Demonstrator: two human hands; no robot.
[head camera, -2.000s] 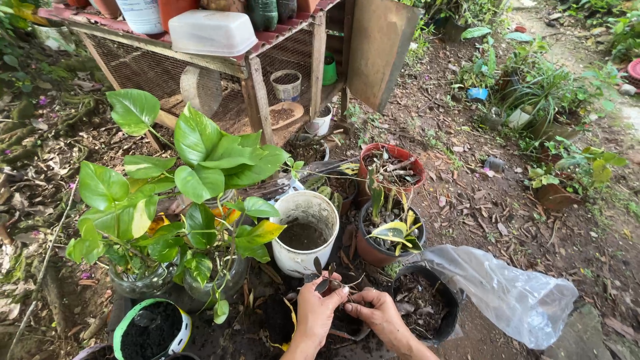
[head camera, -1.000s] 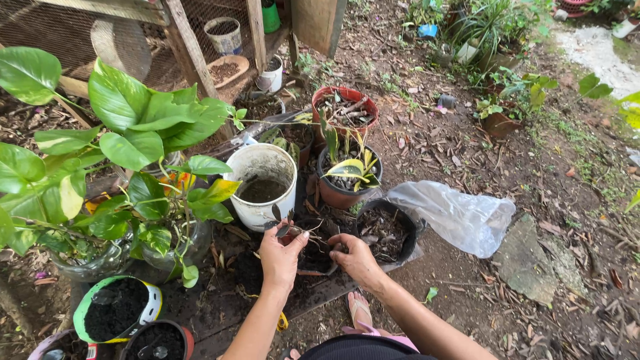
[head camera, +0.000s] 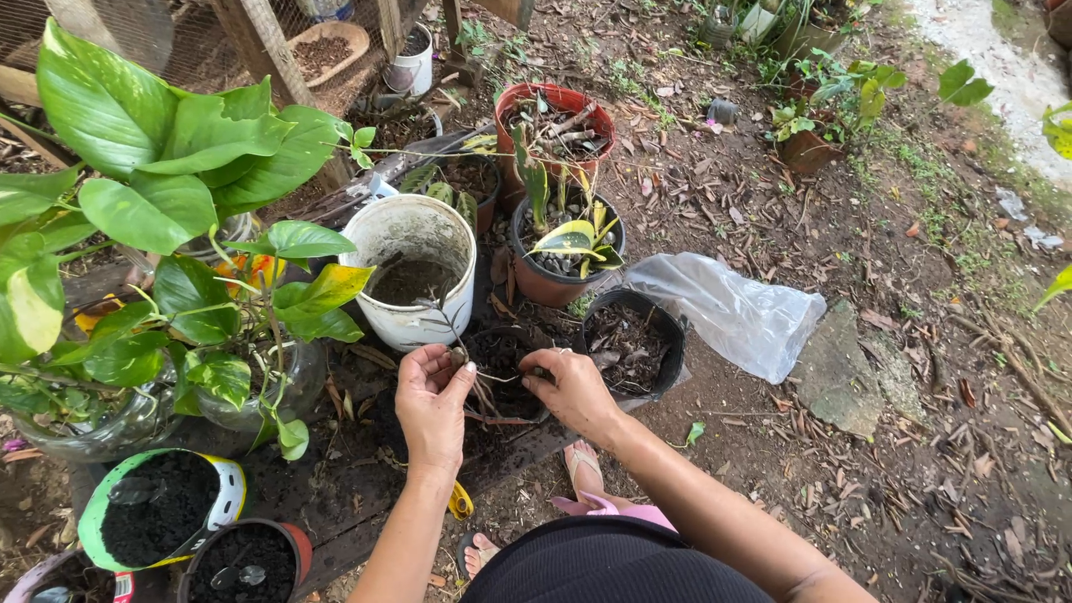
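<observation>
My left hand (head camera: 435, 402) pinches a small dark-leaved plant cutting (head camera: 450, 322) at its base, with thin roots hanging down. Close by on the right, my right hand (head camera: 574, 389) has its fingertips closed on a small dark clump; a pale root stretches toward it from the cutting. Beneath and between both hands is a pot of dark soil (head camera: 502, 356). Behind my left hand stands a white plastic bucket (head camera: 414, 327) with some soil in it. A black pot (head camera: 670, 368) of dry leaves and soil sits just right of my right hand.
A leafy pothos (head camera: 146, 209) in clear containers fills the left. Several soil-filled pots, one a green cut container (head camera: 92, 511), stand lower left. Behind are a reddish pot (head camera: 511, 109) and a potted snake plant (head camera: 548, 285). A clear plastic bag (head camera: 737, 314) and a flat stone (head camera: 837, 368) lie right.
The view has tipped down and shifted. Both hands stay above the soil pot, the left one still with the cutting.
</observation>
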